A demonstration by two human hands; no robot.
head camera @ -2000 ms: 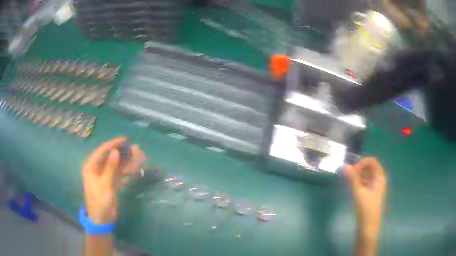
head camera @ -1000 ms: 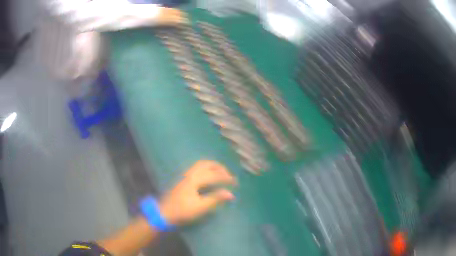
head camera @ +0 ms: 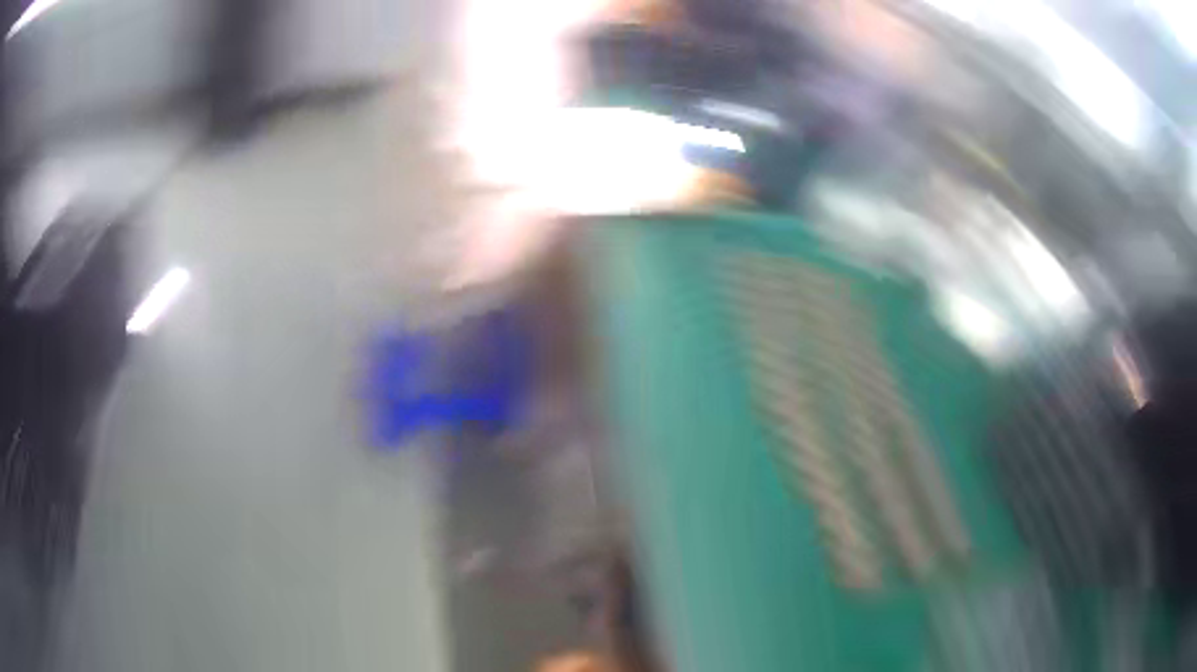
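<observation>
The view is strongly blurred. Long rows of gold-silver subassemblies (head camera: 847, 427) lie on the green bench mat (head camera: 696, 460), right of centre. A small skin-coloured patch, probably part of my left hand (head camera: 572, 663), shows at the bottom edge, left of the rows and apart from them. It is cut off, so its fingers and anything in them are hidden. My right hand is out of the picture.
Another person's white sleeve (head camera: 591, 164) and hand (head camera: 719, 188) are at the bench's far end. A blue object (head camera: 446, 387) is beside the bench's left edge. Pale floor (head camera: 263, 499) lies left. A dark ribbed tray stack (head camera: 1070, 460) stands right.
The view has swung left and up towards the floor and the other person. The fixture and small modules have left view. My left hand has dropped to the bottom edge; my right hand left view earlier.
</observation>
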